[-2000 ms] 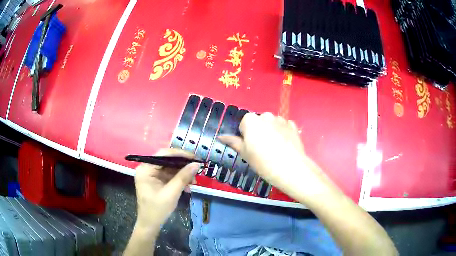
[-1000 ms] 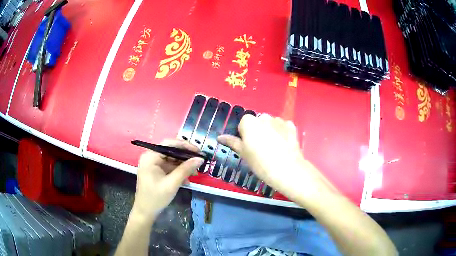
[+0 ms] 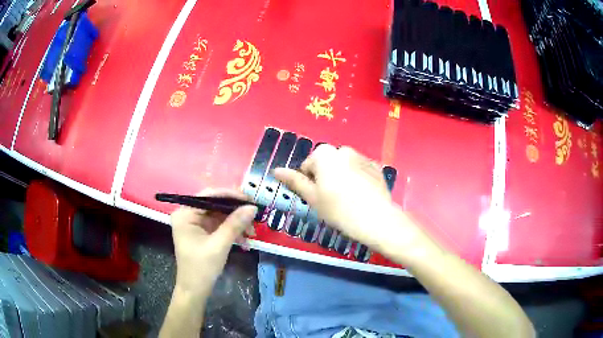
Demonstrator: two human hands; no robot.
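A row of several black housing strips point(image 3: 264, 160) lies side by side on the red bench near its front edge, glossy grey in the middle with small dark holes. My left hand point(image 3: 210, 231) holds a thin black pointed tool point(image 3: 198, 201) like a pen. The tool's tip is at the lower end of the leftmost strips. My right hand point(image 3: 340, 188) lies over the middle and right strips and hides much of them. Its fingertips are at the third and fourth strips; whether it grips one cannot be told.
A stack of filled trays point(image 3: 453, 63) stands at the back right, with another dark stack point(image 3: 570, 56) at the far right. A dark rod point(image 3: 58, 99) lies on a blue block point(image 3: 80, 47) at the left. A red stool point(image 3: 45, 228) and grey crates point(image 3: 40, 297) stand below.
My right hand has shifted left across the strips, uncovering the end of a strip on the right. My left hand still holds the tool near the left strips. The view has moved slightly.
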